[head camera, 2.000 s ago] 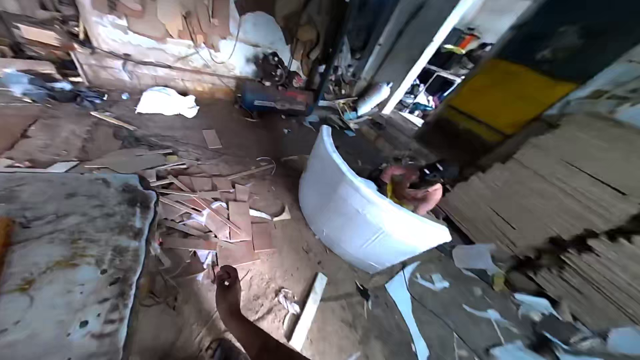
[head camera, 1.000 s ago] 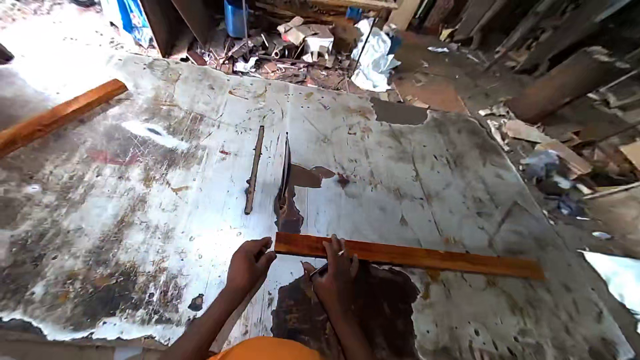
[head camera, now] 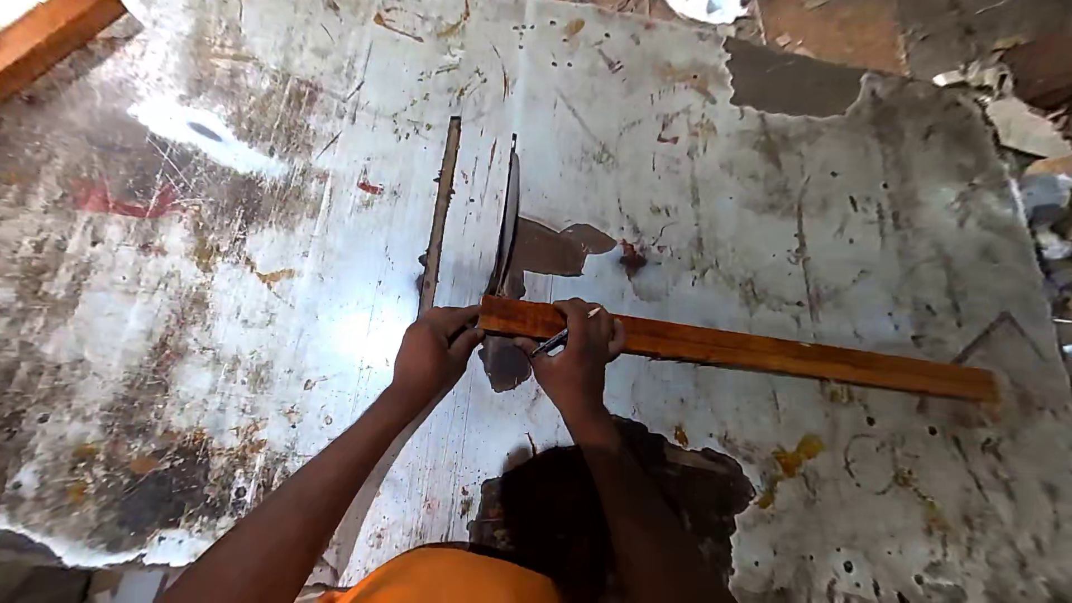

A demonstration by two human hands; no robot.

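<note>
A long, reddish-brown wooden strip [head camera: 754, 347] lies slanted across the worn worktable [head camera: 276, 402], one end near the middle and the other at the right. My left hand [head camera: 435, 347] pinches its left end between thumb and fingers. Just right of that, my right hand [head camera: 578, 347] grips the strip and also has a pen [head camera: 550, 342] between its fingers. Beyond the strip's left end, a narrow saw blade [head camera: 508, 213] stands up out of the tabletop. To its left a thin dark strip [head camera: 441, 209] lies roughly parallel to the blade.
Another wooden piece [head camera: 54, 42] lies at the table's far left corner. The table covering has torn, ragged edges and a large dark torn patch [head camera: 703, 486] close to my body. Scraps and debris [head camera: 1034, 126] lie past the right edge.
Two seconds ago the view showed a scrap-strewn floor and a person by a white curved panel. One second ago both hands were at the same wooden strip; the view is now closer over it.
</note>
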